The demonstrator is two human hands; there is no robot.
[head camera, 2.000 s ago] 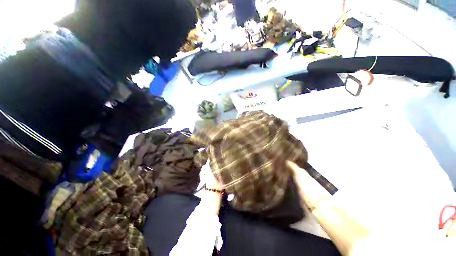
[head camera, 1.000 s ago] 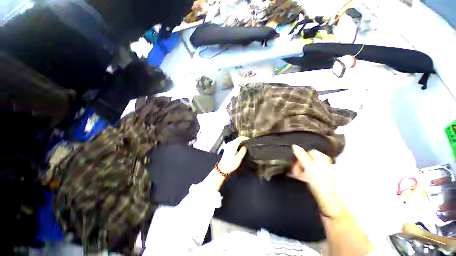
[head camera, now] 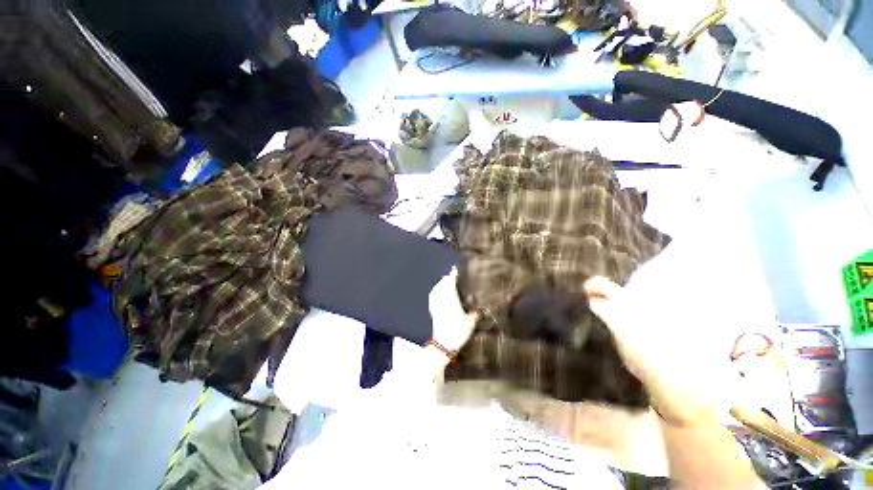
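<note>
A brown plaid garment (head camera: 555, 215) lies spread on the white table cover, with a blurred dark bunched part between my hands. My left hand (head camera: 450, 311) is at the garment's left edge, overexposed; its fingers appear to hold the cloth. My right hand (head camera: 622, 321) has its thumb and fingers on the garment's right side, holding the cloth. A smooth dark grey pad (head camera: 373, 268) lies to the left of my left hand, flat on the table.
A heap of plaid garments (head camera: 220, 268) lies at left. The iron's wooden handle (head camera: 780, 435) and red-handled scissors (head camera: 751, 346) are at lower right, beside a metal tray (head camera: 818, 378). Long dark padded boards (head camera: 488, 36) lie at the back. A green warning label (head camera: 860, 287) is at right.
The garment, bunched up at first, is now spread out lengthwise toward me. The dark cloth panel that hung at its near side is covered by plaid. Both hands still hold it.
</note>
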